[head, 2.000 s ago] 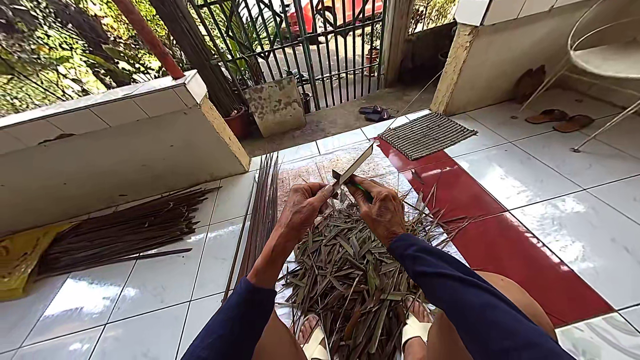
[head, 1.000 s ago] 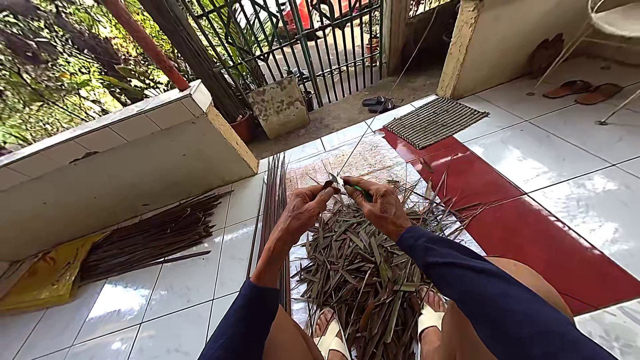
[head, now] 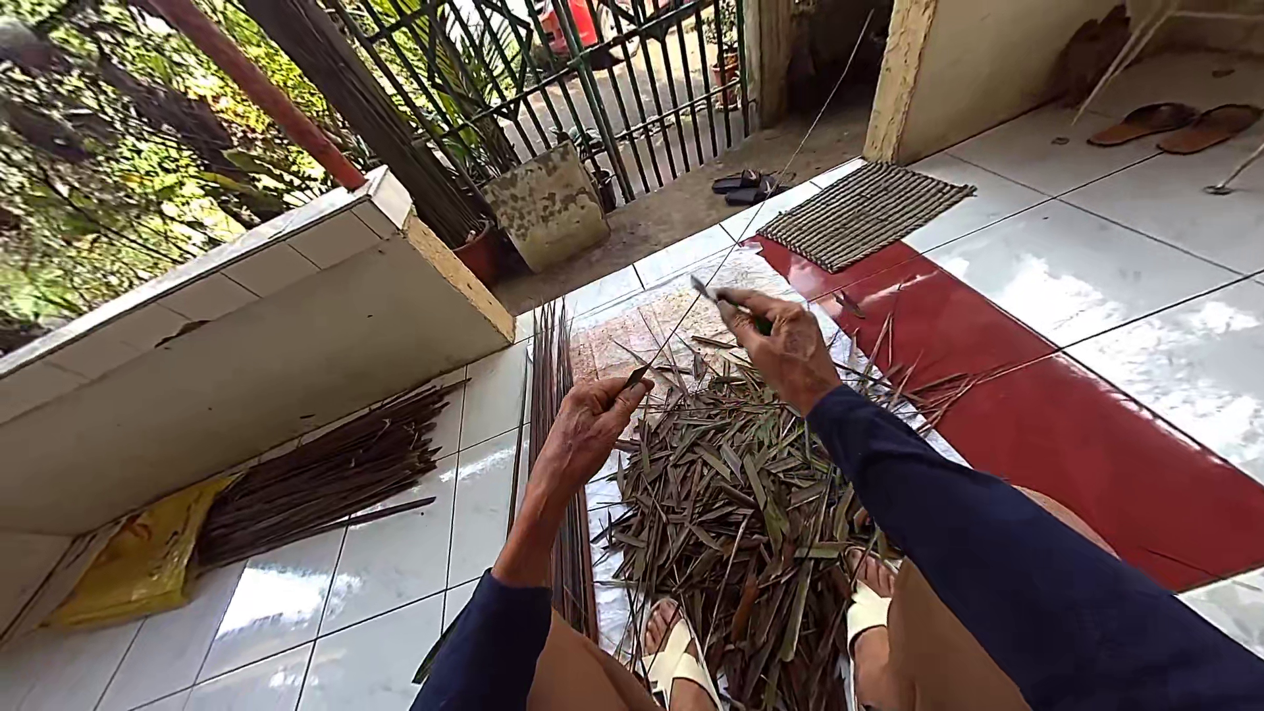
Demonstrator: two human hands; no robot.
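Note:
My left hand [head: 585,434] pinches the near end of a long thin leaf strip [head: 726,255], which slants up and away toward the gate. My right hand [head: 780,341] is closed around a small knife [head: 703,289], its blade tip pointing up and left; most of the handle is hidden by the fingers. Below both hands a heap of cut dry leaf pieces [head: 731,494] lies between my feet on a white sheet [head: 604,494]. Long thin strips [head: 553,395] lie along the sheet's left side.
A bundle of dark strips [head: 326,474] rests at left on a yellow sack [head: 148,563]. A low wall [head: 247,326] bounds the left. Ahead are a woven mat [head: 864,212], black slippers [head: 748,186] and a metal gate [head: 632,109]. Brown slippers [head: 1175,126] lie at far right.
The hands were close together around the knife and have moved apart: the left toward me, the right slightly away with the knife. The long strip now shows stretched out beyond the left hand.

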